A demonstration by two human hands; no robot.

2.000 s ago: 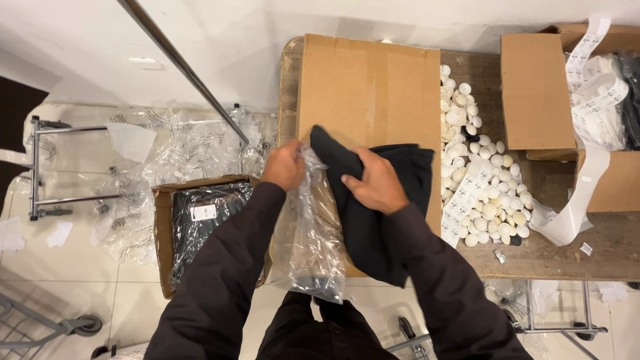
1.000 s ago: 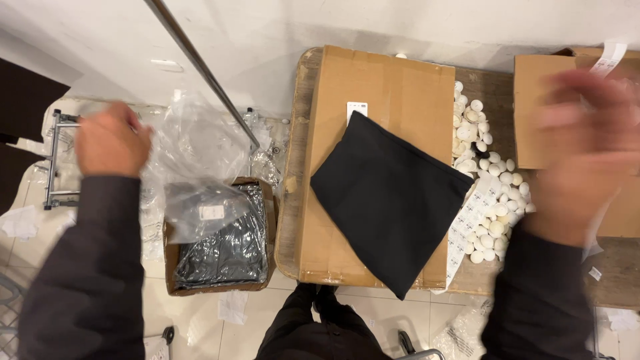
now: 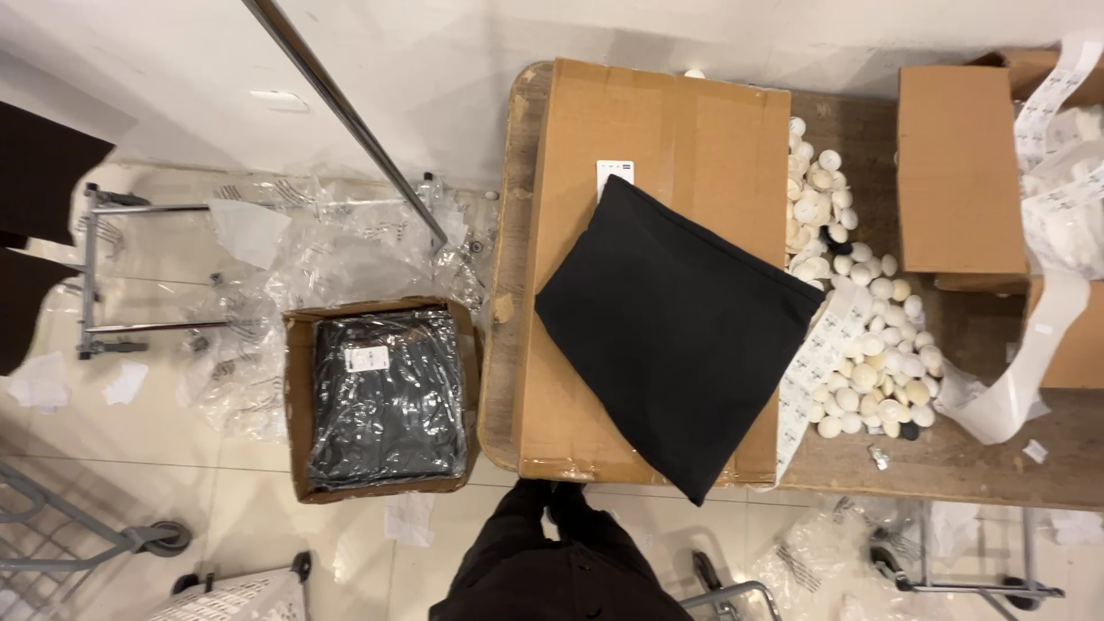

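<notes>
Neither of my hands shows in the current head view. A folded black garment [image 3: 677, 341] lies at a slant on a closed cardboard box [image 3: 655, 121], its lower corner hanging past the box's front edge. A white tag [image 3: 615, 175] sticks out from its upper corner. The box rests on the left end of a wooden table [image 3: 517, 172]. To the left, an open cardboard carton [image 3: 297, 414] on the floor holds dark garments in clear plastic bags [image 3: 388, 414], the top one bearing a white label [image 3: 367, 358].
Many white round security tags [image 3: 880, 379] and a strip of printed labels [image 3: 815, 384] lie right of the box. An open carton [image 3: 962, 172] stands farther right. Loose plastic bags [image 3: 336, 259], a metal rail [image 3: 345, 112] and wheeled carts [image 3: 103, 543] are at the left.
Both hands have left the view. The clear plastic bag was pulled off the black garment, which was let go onto the box; the bag was over the floor carton one second ago.
</notes>
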